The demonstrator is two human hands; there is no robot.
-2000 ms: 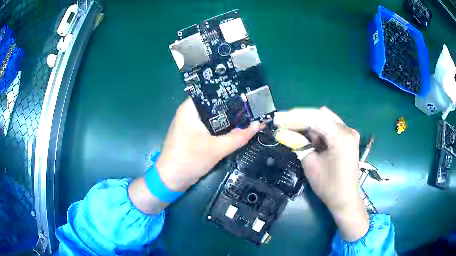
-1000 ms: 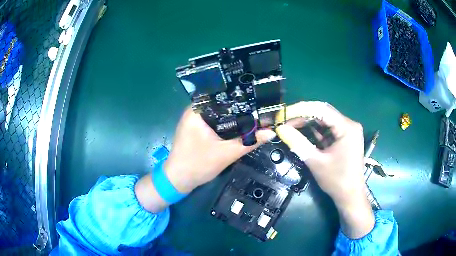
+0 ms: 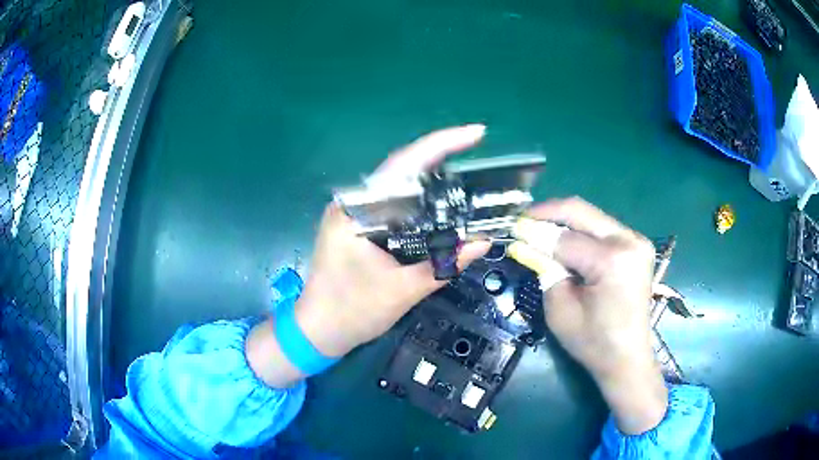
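The black main circuit board (image 3: 489,190) is tilted steeply, blurred, with silver shields facing me and a dark round part on its lower edge. My left hand (image 3: 355,269), with a blue wrist band (image 3: 301,341), holds the board from the left, fingers behind it and thumb at the lower edge. My right hand (image 3: 588,278), with yellow-cream finger cots, has its fingertips at the board's lower right corner; whether they grip the board or a small part cannot be told. The opened black housing (image 3: 458,359) lies on the green surface below the hands, partly covered by them.
A blue bin (image 3: 680,90) of tiny black pieces stands at upper right, beside a white cloth (image 3: 802,121). A gold-yellow lump (image 3: 725,218) and a black unit (image 3: 802,274) lie at right. Metal tools (image 3: 662,310) lie beside my right wrist. A metal frame (image 3: 90,234) with mesh runs along the left.
The board has come lower and tipped from nearly face-on to nearly edge-on. My left fingers now show behind its top. My right hand has stayed near the board's lower right corner.
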